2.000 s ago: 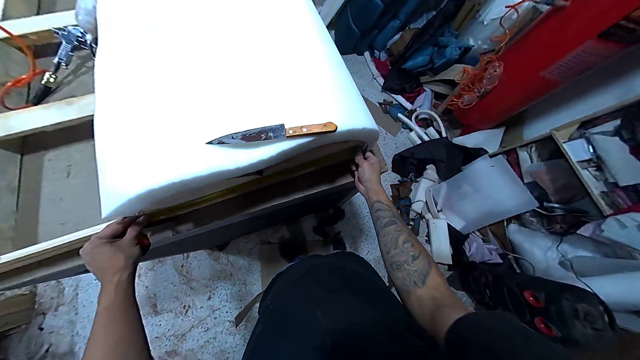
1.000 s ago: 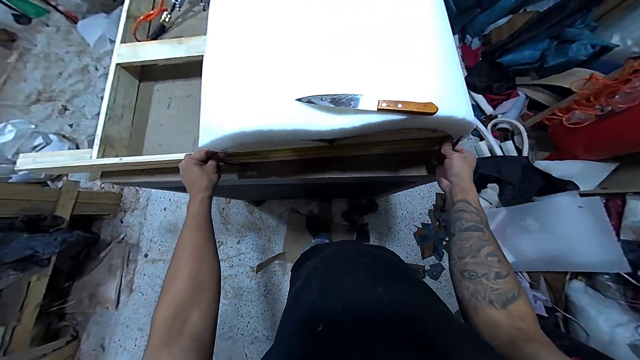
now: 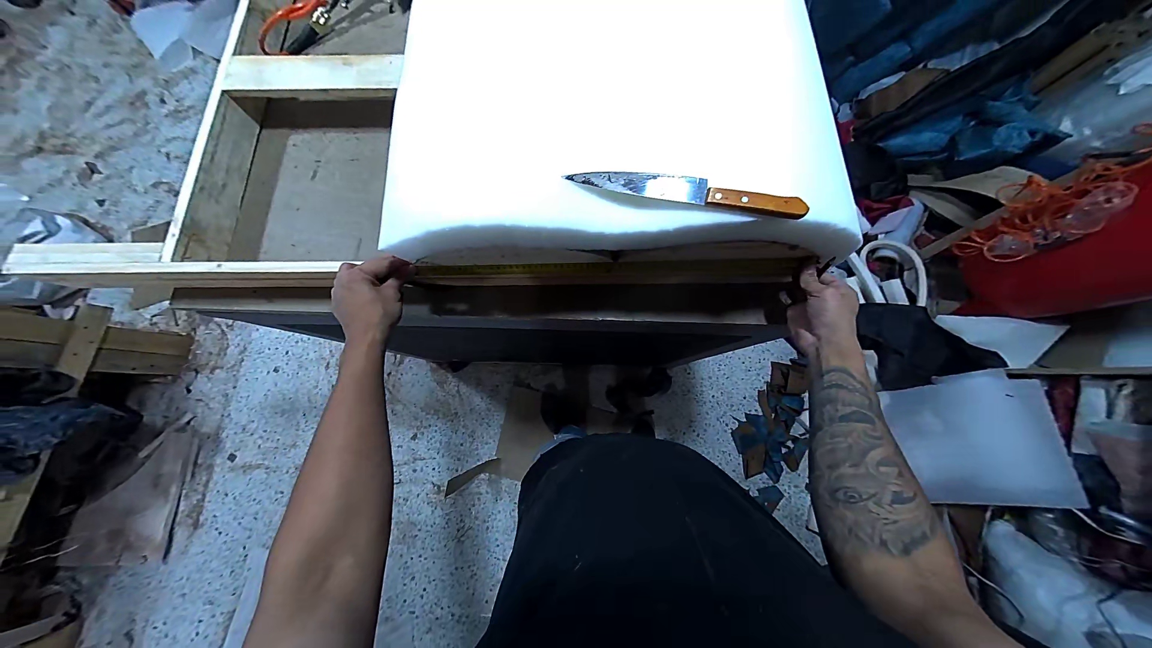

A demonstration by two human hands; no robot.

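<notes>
A yellow tape measure blade (image 3: 540, 269) runs along the near rail of a wooden frame (image 3: 306, 74), just below the edge of a white foam sheet (image 3: 594, 99). My left hand (image 3: 369, 301) pinches the blade at the foam's left corner. At the foam's right corner my right hand (image 3: 823, 306) is closed around a dark object at the tape's other end, probably its case, mostly hidden by the fingers. A knife with a wooden handle (image 3: 758, 202) lies flat on the foam, its blade pointing left.
An air tool with an orange hose (image 3: 286, 20) rests in the frame's upper left bay. Wooden pieces (image 3: 90, 342) stand at the left. Orange cord (image 3: 1053, 211), a white sheet (image 3: 985, 441) and scraps crowd the right side. Cut scraps (image 3: 772, 432) lie on the floor.
The view has shifted to the left since the first frame. Both hands remain at the foam's near corners, and the knife still lies on the foam.
</notes>
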